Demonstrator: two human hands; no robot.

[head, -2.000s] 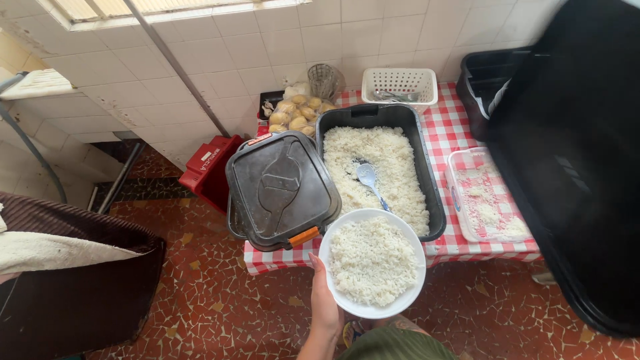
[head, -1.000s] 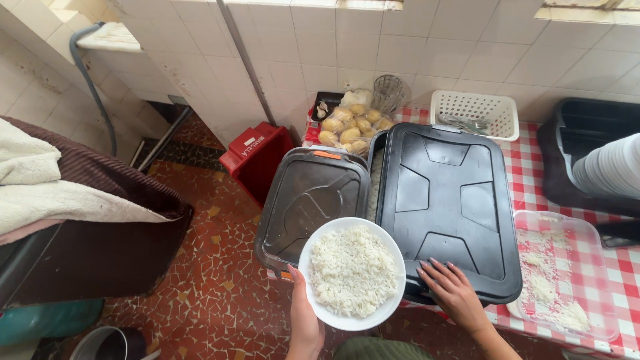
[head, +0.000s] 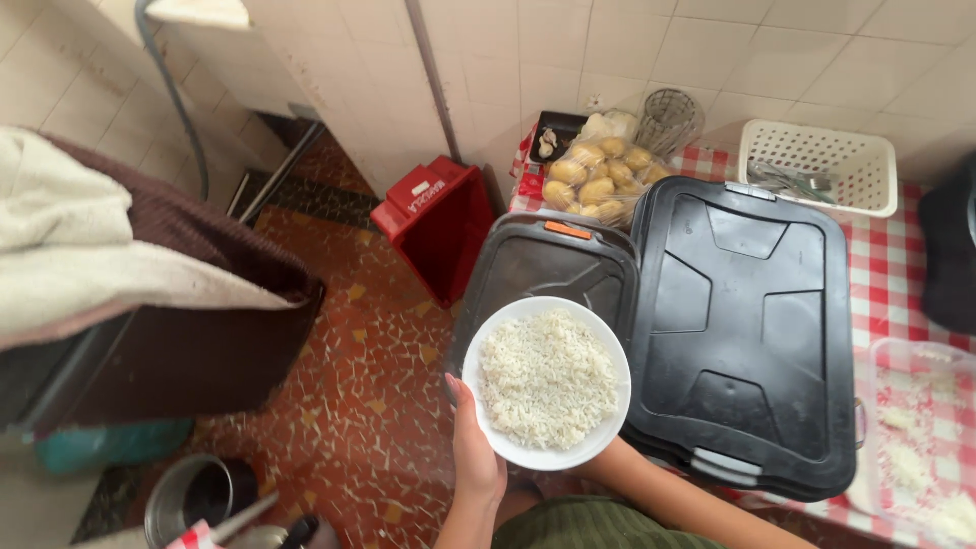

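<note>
My left hand (head: 479,450) grips the left rim of a white bowl (head: 474,396) full of cooked white rice (head: 549,377). The right forearm comes in from the lower right and ends behind the bowl; my right hand itself is hidden there. Under and beyond the bowl lies a smaller dark lidded container (head: 560,263) with an orange latch. To its right, a large black plastic bin lid (head: 736,343) with grey latches covers the bin. A clear plastic tub (head: 877,427) with rice grains stands at the right edge.
Potatoes in a plastic bag (head: 602,179), garlic in a black tray (head: 555,137), a glass vessel (head: 669,122) and a white basket of utensils (head: 820,164) stand along the wall. A red bin (head: 442,229) is left of the checked tablecloth (head: 877,259). A metal pot (head: 194,496) is at lower left.
Two seconds ago the rice bin stood uncovered with a spoon in it; a black lid now covers it. My right hand has moved from the lid to behind the bowl. The view has swung left.
</note>
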